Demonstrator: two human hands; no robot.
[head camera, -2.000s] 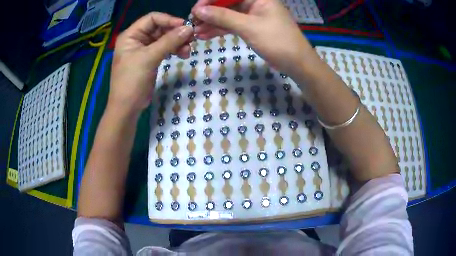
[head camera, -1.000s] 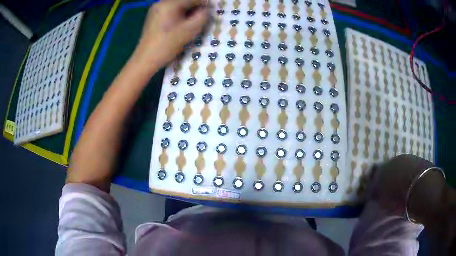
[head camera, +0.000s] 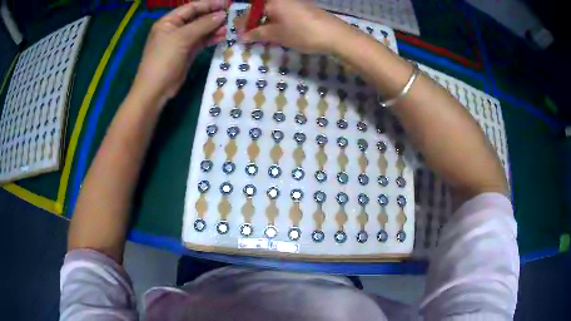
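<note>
The main white tray (head camera: 266, 207) lies in front of me, with rows of small dark discs with silvery rims beside tan cut-outs. My left hand (head camera: 181, 44) is at the tray's far left corner, its thumb and fingertips close together. Whether it pinches a disc cannot be told. My right hand (head camera: 291, 25) is over the far part of the tray, just right of my left hand, and holds a red probe (head camera: 256, 14). The probe's tip is hidden or too small to make out.
A similar tray (head camera: 37, 94) lies left, inside yellow tape (head camera: 94, 81). The right-hand tray (head camera: 473, 94) is partly under my right forearm. A far tray (head camera: 391, 11) shows at the top. Blue tape (head camera: 150, 241) runs along the near edge.
My right hand, low at the right and hidden in shadow one second ago, is now over the far part of the main tray with the red probe. The view has shifted.
</note>
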